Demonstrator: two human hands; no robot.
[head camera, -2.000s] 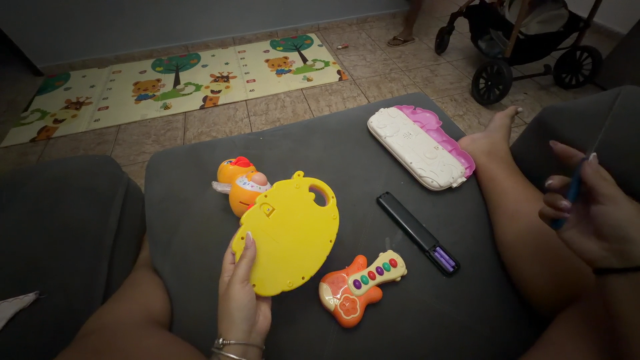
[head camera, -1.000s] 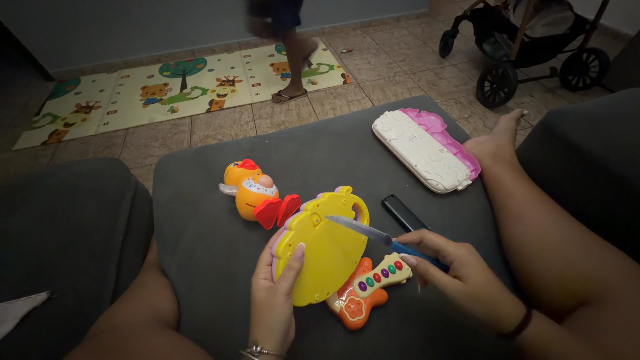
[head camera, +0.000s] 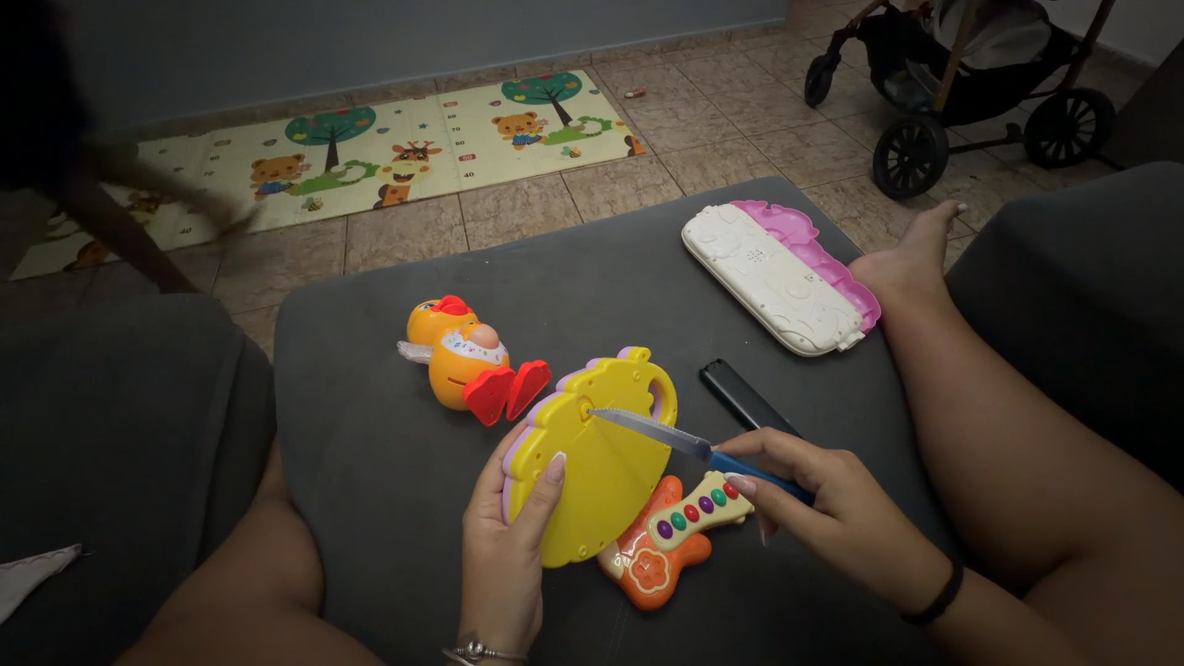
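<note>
My left hand (head camera: 518, 527) grips the lower left edge of a yellow and pink plastic toy (head camera: 601, 462), its yellow back tilted toward me. In my right hand (head camera: 823, 509) is a serrated knife with a blue handle (head camera: 657, 432); the blade's tip touches or nearly touches a small recess near the toy's top. Under and to the right of the toy lies an orange toy guitar (head camera: 654, 560) with coloured buttons. A black oblong device (head camera: 747, 396) lies partly hidden behind my right hand. An orange duck toy (head camera: 460, 370) with red feet lies to the left.
A white and pink plastic toy (head camera: 772, 277) lies at the far right of the grey upholstered surface (head camera: 370, 518), near my foot. Beyond are a patterned play mat (head camera: 425, 171) and a stroller (head camera: 953, 83) on the tiled floor. Another person's leg (head camera: 120, 231) is at the left.
My right hand has brought the knife from the far right over to the yellow toy. The toy is now held more tilted. Another person has crossed the background to the left.
</note>
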